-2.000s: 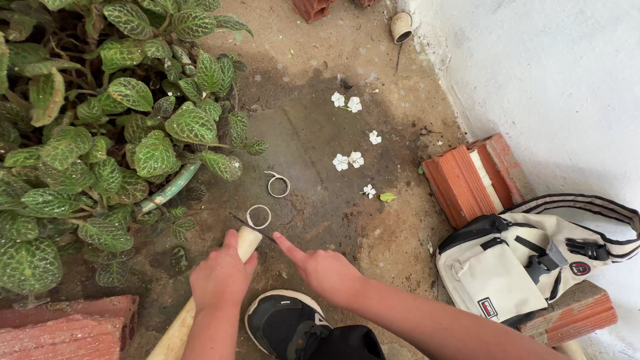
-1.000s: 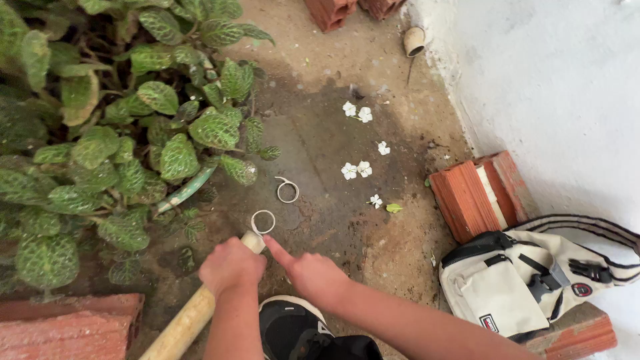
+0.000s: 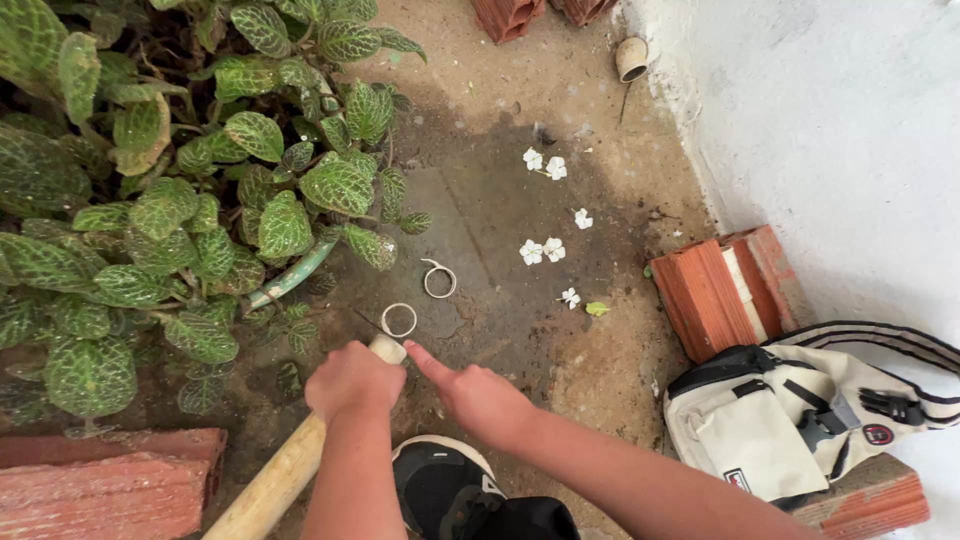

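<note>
My left hand (image 3: pixel 355 381) is closed around a pale wooden pole (image 3: pixel 274 474), near its top end. My right hand (image 3: pixel 474 394) points with its index finger, the fingertip at or very near the rim of the pole's end; whether they touch is unclear. Its other fingers are curled and hold nothing visible. Just beyond the pole's end is a thin pale ring (image 3: pixel 399 320), and a dark thin stick or wire shows beside it. A second pale ring with a short tail (image 3: pixel 439 282) lies on the wet concrete floor, a little farther off to the right.
Leafy plants (image 3: pixel 165 210) and a green hose (image 3: pixel 292 277) are on the left. White flowers (image 3: pixel 531 252) lie on the floor. A hollow red brick (image 3: pixel 701 300) and a cream bag (image 3: pixel 757 427) sit by the white wall (image 3: pixel 810 150). Another brick (image 3: pixel 105 484) is at lower left; a shoe (image 3: pixel 446 484) is below my hands.
Two seconds ago my right index fingertip was slightly farther from the pole's end; now it is at or near the rim. My left hand still holds the pole.
</note>
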